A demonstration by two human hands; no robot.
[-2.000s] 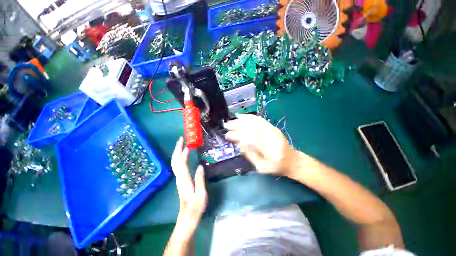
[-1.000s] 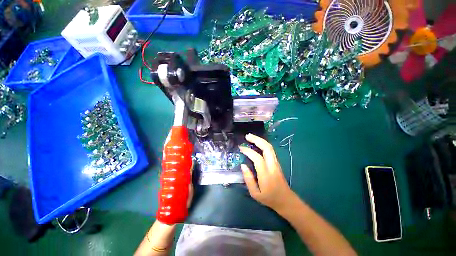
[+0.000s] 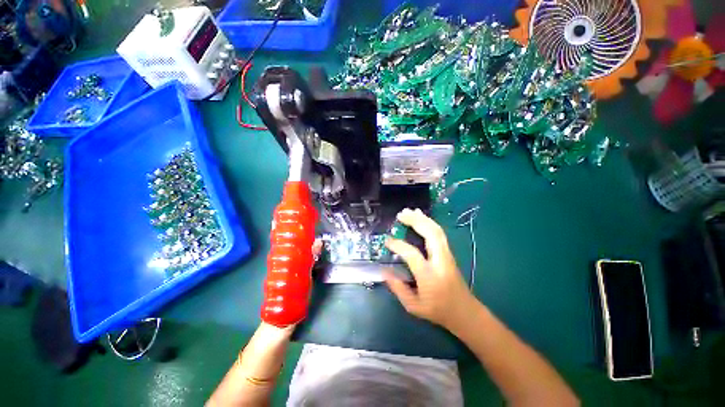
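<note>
The test fixture stands in front of me, with a black upright plate and black base. A small circuit board lies on its base under the pressing part. The red-gripped toggle clamp handle points down toward me. My left hand is mostly hidden behind this handle; only a bit of finger and the wrist show, so its grip cannot be seen. My right hand is at the board's right end, thumb and fingers apart; whether the fingertips touch the board is unclear.
A blue tray with rows of boards is at left, a white power supply behind it. A silver-grey box and a green board pile stand behind the fixture. A phone and white mesh cup are at right.
The handle has swung down toward me, and my left hand has gone from beside the fixture to behind the handle. My right hand has moved to the board's right end. The camera view has shifted.
</note>
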